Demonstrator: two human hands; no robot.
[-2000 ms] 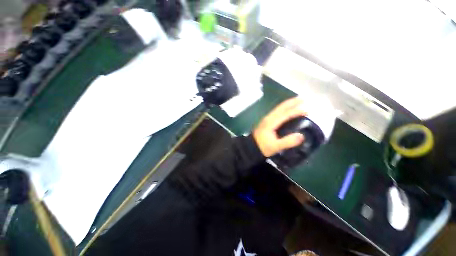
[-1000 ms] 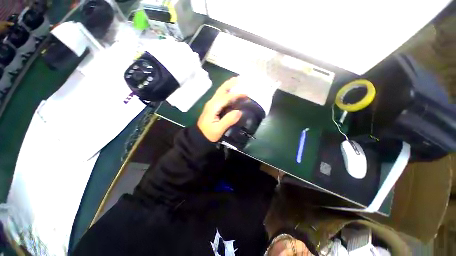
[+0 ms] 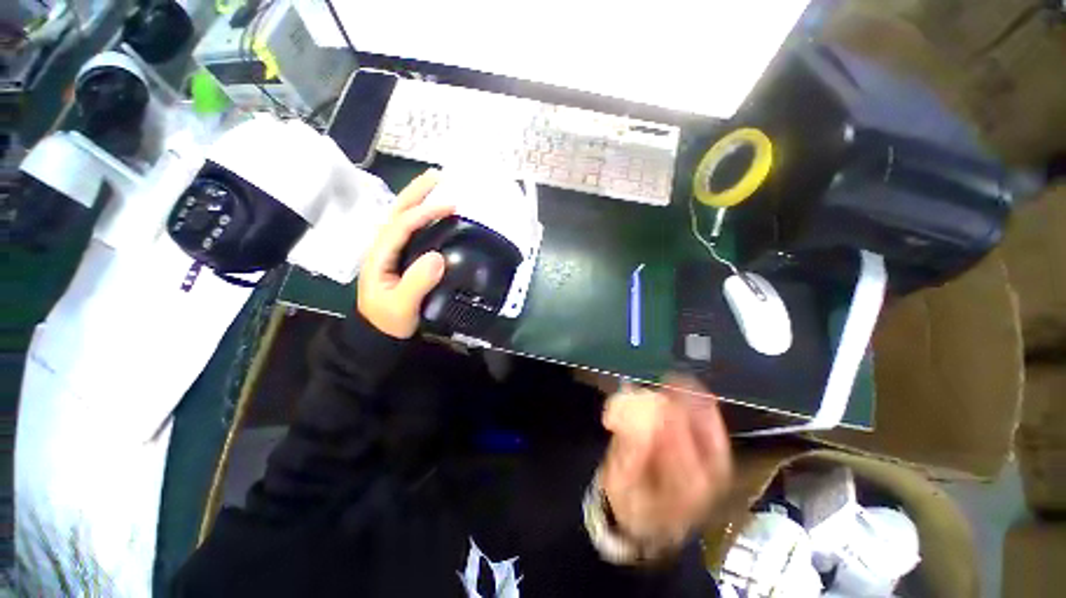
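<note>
A white dome camera with a black ball (image 3: 473, 271) stands on the dark green mat (image 3: 573, 275) at its front edge. My left hand (image 3: 403, 259) holds it from the left, with fingers on the white housing and thumb on the black ball. My right hand (image 3: 669, 461) is blurred, in front of the mat's edge, with a bracelet at the wrist; whether it holds anything cannot be told. A thin blue-purple tool (image 3: 636, 306) lies on the mat right of the camera.
A second dome camera (image 3: 220, 222) is at left on white sheeting (image 3: 111, 339). Behind are a phone (image 3: 360, 117), keyboard (image 3: 596, 152) and monitor (image 3: 585, 41). Yellow tape (image 3: 734, 167), a mouse (image 3: 758, 313), a black device (image 3: 871, 164) and a carton of white parts (image 3: 964, 526) are at right.
The view has shifted rightward, so the bench things appear further left. My right hand has risen from the bottom edge towards the mat. My left hand stays on the camera.
</note>
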